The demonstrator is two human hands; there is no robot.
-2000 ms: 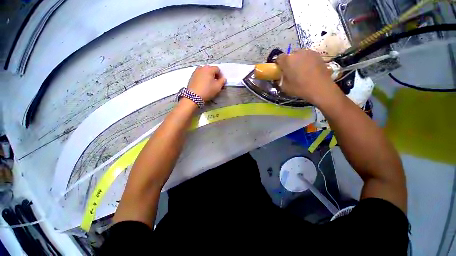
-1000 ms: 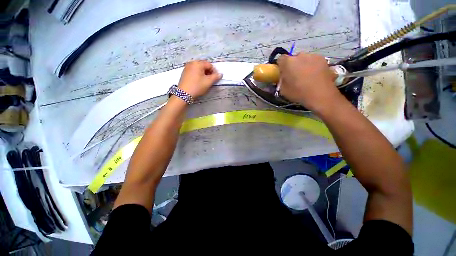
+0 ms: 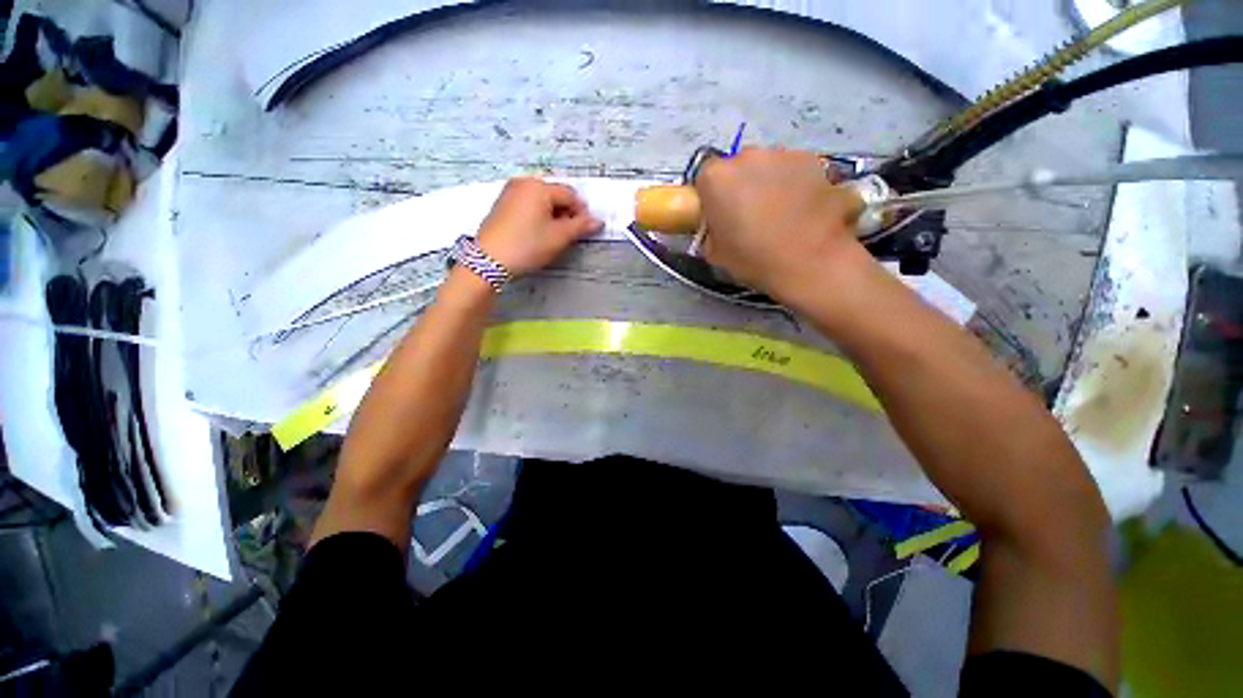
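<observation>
A long curved white waistband piece (image 3: 395,235) lies on the scribbled pressing table (image 3: 573,406). My left hand (image 3: 536,229) is at its upper middle, fingers pinched at its lower edge on a narrow white tape (image 3: 368,311) that trails to the lower left. My right hand (image 3: 777,218) grips the steam iron (image 3: 668,210) by its tan handle. The iron's sole rests on the band just right of my left fingers. A blue pen (image 3: 738,138) sticks up from my right hand. The band's right end shows past the iron.
The yellow template (image 3: 682,341) lies nearer my body, partly behind my left forearm. Curved bands with dark edges (image 3: 395,41) lie at the far side. Dark bands (image 3: 102,396) lie on a side table at left. A coiled hose (image 3: 1022,96) and cables run from the iron to the upper right.
The view has shifted to the right. The iron has slid left relative to the table's right end, and the band's right end now shows behind it. Both hands keep their hold.
</observation>
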